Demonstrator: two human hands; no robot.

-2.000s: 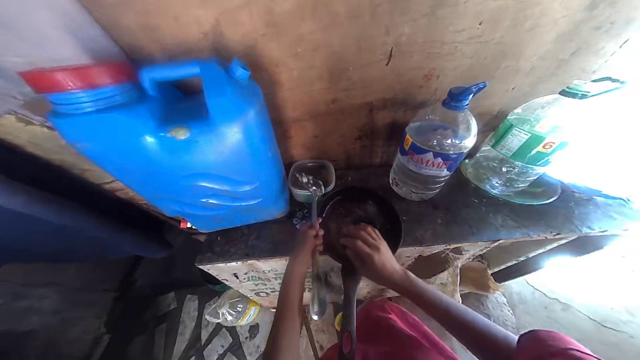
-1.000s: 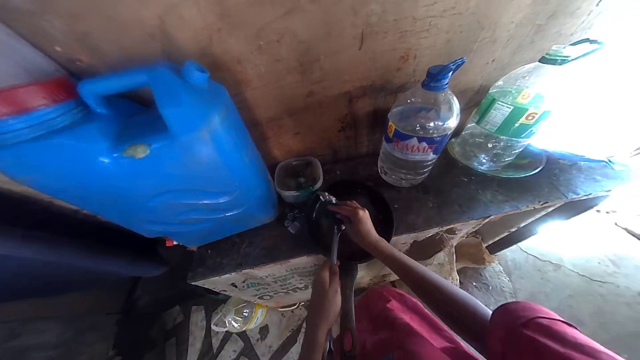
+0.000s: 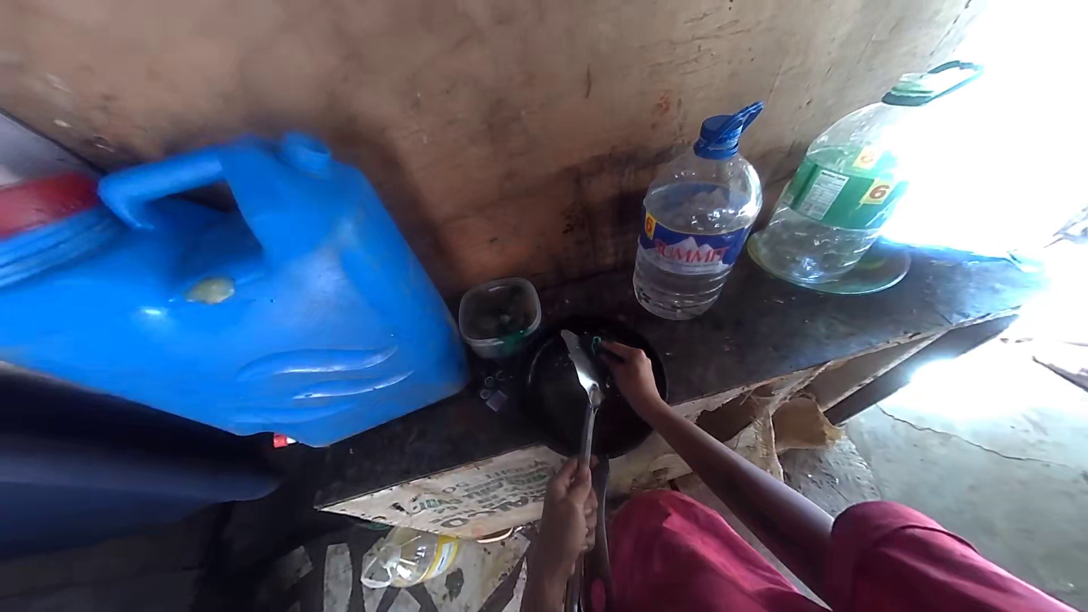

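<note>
My left hand (image 3: 568,510) is closed around the handle of a metal turner (image 3: 583,365), whose blade lies over a black frying pan (image 3: 552,399). Over the pan's right side, my right hand (image 3: 633,374) pinches a small dark green item (image 3: 597,344), perhaps a scrubbing pad; its exact kind cannot be told. The pan rests on the dark bench, its handle (image 3: 602,535) pointing down beside my left hand. Just behind the pan's left edge stands a clear plastic tub (image 3: 500,316) with something dark and green inside.
A big blue jerrycan (image 3: 340,323) fills the left side of the bench (image 3: 722,348). Right of the pan stand a water bottle with a blue cap (image 3: 693,238) and a green-labelled bottle (image 3: 837,200) on a glass plate (image 3: 884,270). A plastic bottle (image 3: 408,557) lies below; plywood rises behind.
The turner's blade has moved from over the tub to over the pan. My right hand was at the blade a second ago and is now just right of it.
</note>
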